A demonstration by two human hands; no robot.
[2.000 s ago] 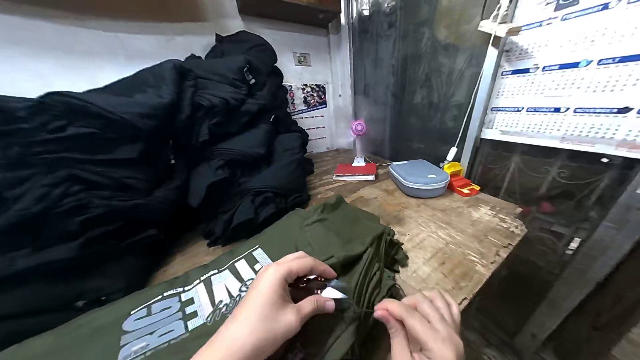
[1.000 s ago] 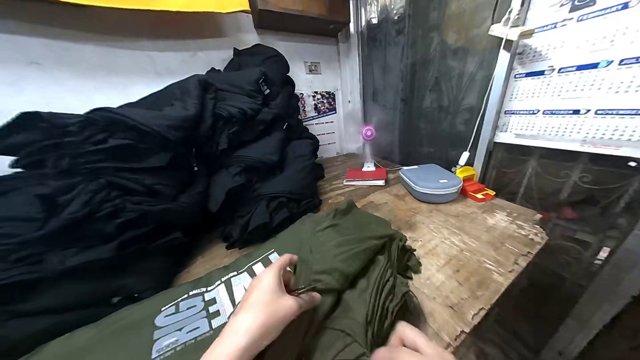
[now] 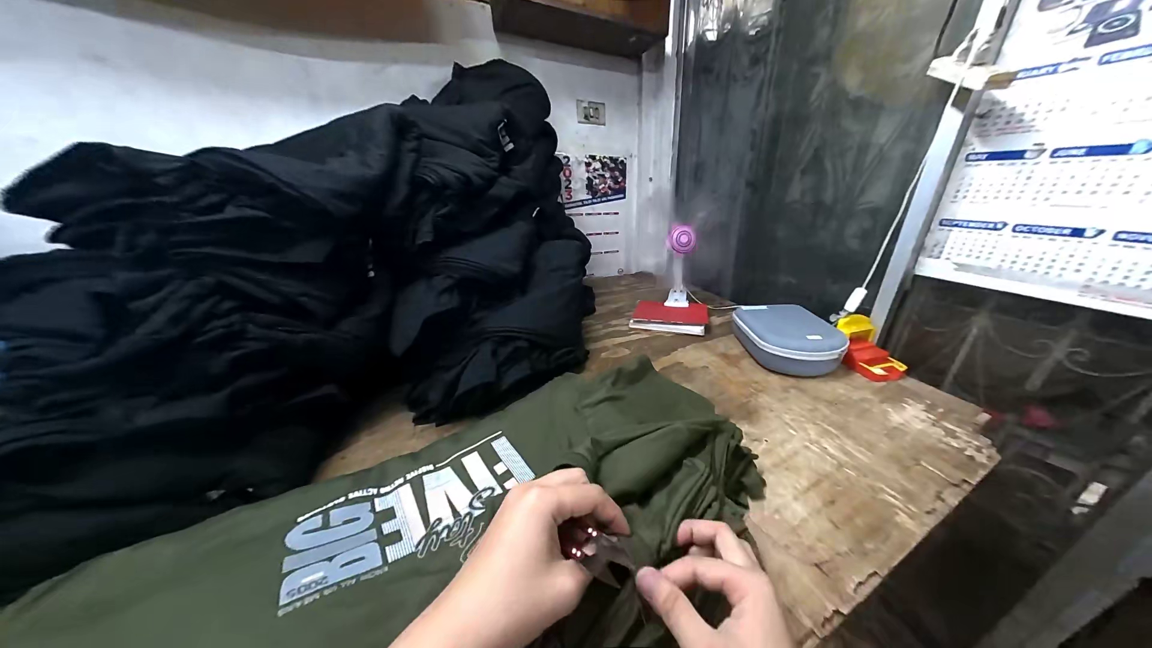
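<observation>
A green printed T-shirt [image 3: 225,549], apparently atop others with bunched edges at the right, lies across the wooden table. Over its middle, my left hand [image 3: 540,549] is curled around a small metal tool [image 3: 605,553], which looks like thread snips with the blades pointing right. My right hand [image 3: 720,585] is just right of the blade tips, its thumb and fingers pinching at the shirt's folded edge; whether thread or fabric is between them is too small to tell.
Black garments [image 3: 270,270] are piled high at the left. Toward the back stand a pink mini fan [image 3: 681,241] on a red box [image 3: 670,315], a grey zip case [image 3: 790,337] and a red-and-yellow plastic object [image 3: 871,358]. The worn table edge [image 3: 918,522] runs along the right.
One second ago my hands were farther apart, the right one lower at the frame's bottom. Now they are close together at the shirt's edge, and the metal tool shows again in my left hand.
</observation>
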